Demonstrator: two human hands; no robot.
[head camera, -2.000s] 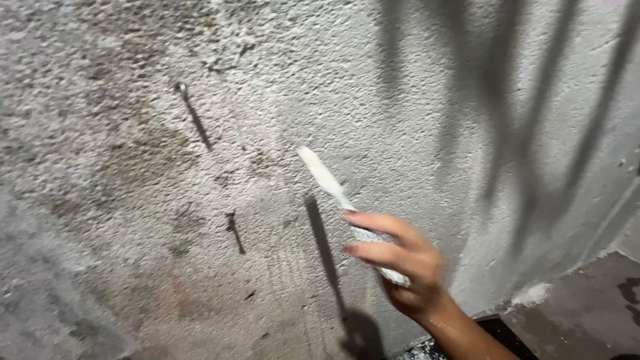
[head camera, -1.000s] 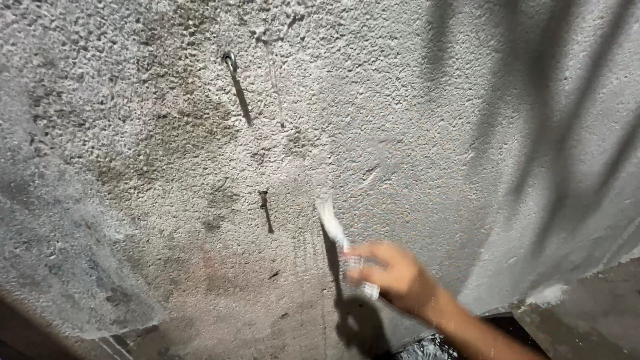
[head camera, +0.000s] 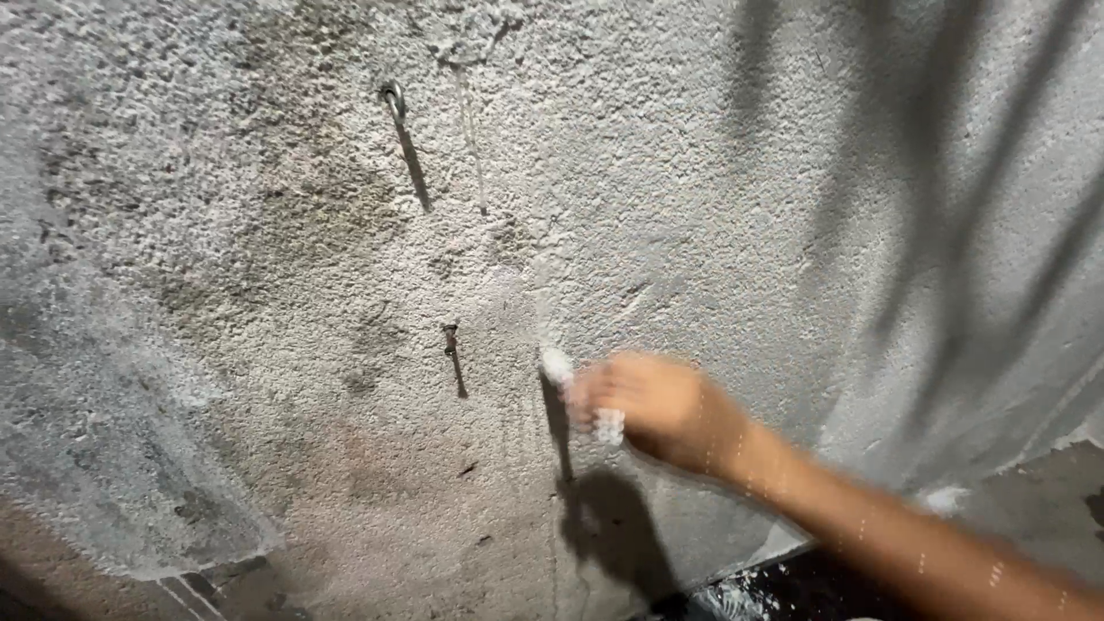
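My right hand (head camera: 660, 410), blurred, reaches in from the lower right with its fingers closed around a paintbrush (head camera: 611, 424). White bristles (head camera: 556, 366) show beyond the fingertips, at the textured wall (head camera: 690, 259); whether they touch it is hard to tell. Most of the handle is hidden in the hand. Left of the brush the wall looks rough and stained; to the right it is more evenly pale grey. The shadow of the hand and brush falls on the wall below. My left hand is out of the frame.
A metal hook (head camera: 393, 102) juts from the wall at the upper left, with a rusty nail or screw (head camera: 450, 339) lower down. A black, white-spattered container or tray (head camera: 776, 591) stands at the wall's foot. Grey floor (head camera: 1035, 500) shows at the right.
My right hand first lowered the brush along the wall. The brush's handle showed more plainly in the earlier frames; the fingers now cover most of it.
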